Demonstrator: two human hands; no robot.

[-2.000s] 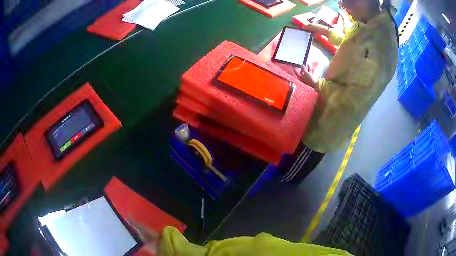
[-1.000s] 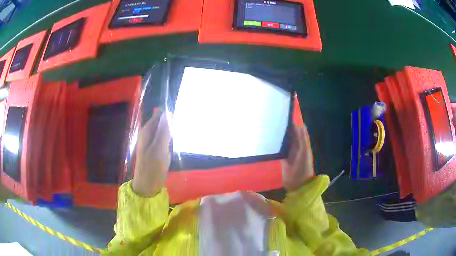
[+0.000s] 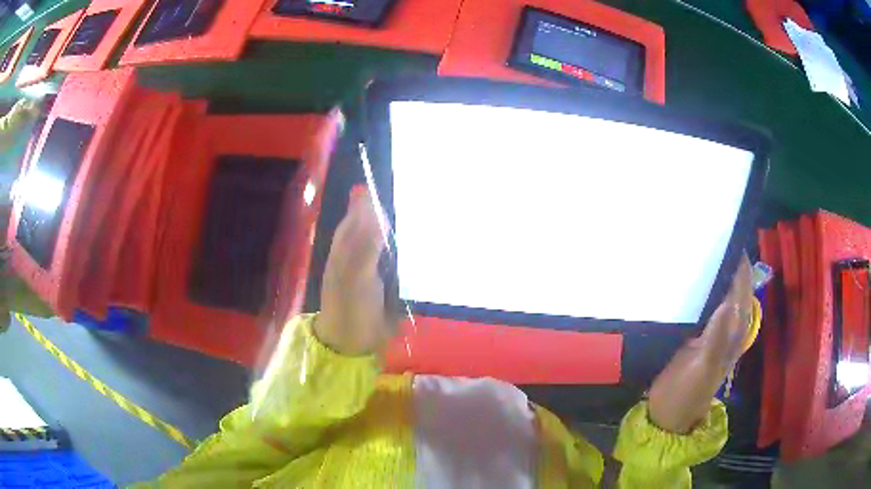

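A black-bordered tablet [image 3: 568, 205] with a plain white screen is held up, slightly tilted, in front of me. My left hand [image 3: 353, 272] grips its left edge. My right hand [image 3: 711, 349] grips its lower right edge. A clear glossy film [image 3: 298, 258] hangs by the tablet's left side, around my left hand; whether my fingers hold it I cannot tell. A red foam tray [image 3: 506, 351] shows below the tablet on the bench.
Stacked foam trays [image 3: 124, 191] with a dark tablet stand at left; another stack [image 3: 802, 334] is at right. A dark tablet [image 3: 244, 234] lies on red foam at left. A menu-screen tablet [image 3: 580, 53] lies behind. A yellow tape roll [image 3: 753, 327] is partly hidden by my right hand.
The white-screen tablet has come up closer to my face and shifted right, still between both hands. The view has shifted, so the left stack and left tablet show farther right.
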